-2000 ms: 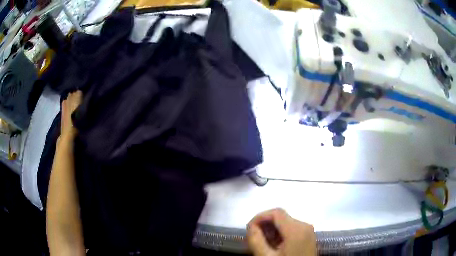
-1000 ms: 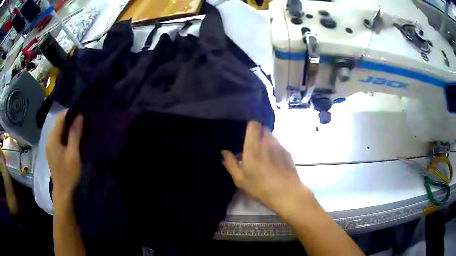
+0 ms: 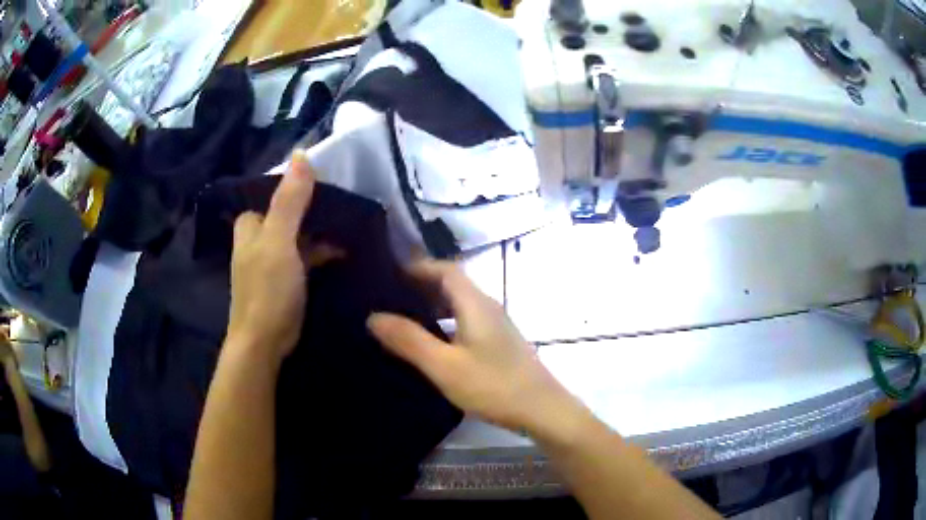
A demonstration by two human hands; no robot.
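Note:
Black shell fabric lies in a large pile left of the needle and hangs over the table's front edge. White fabric with black strips shows behind it, beside the machine head. My left hand is on the black fabric with a fold of it between thumb and fingers. My right hand is at the fabric's right side, thumb and fingers spread around a fold; whether it grips is blurred. The presser foot and needle area is brightly lit, right of the fabric.
The white sewing machine with a blue stripe stands at right. Scissors lie at the far right. A measuring tape runs along the front edge. A grey round-faced device stands at left. Another person's arm shows at far left.
The black fabric's upper part has been folded back toward me and left, uncovering white fabric with black strips. My left hand has moved right and up; my right hand has moved slightly left and down.

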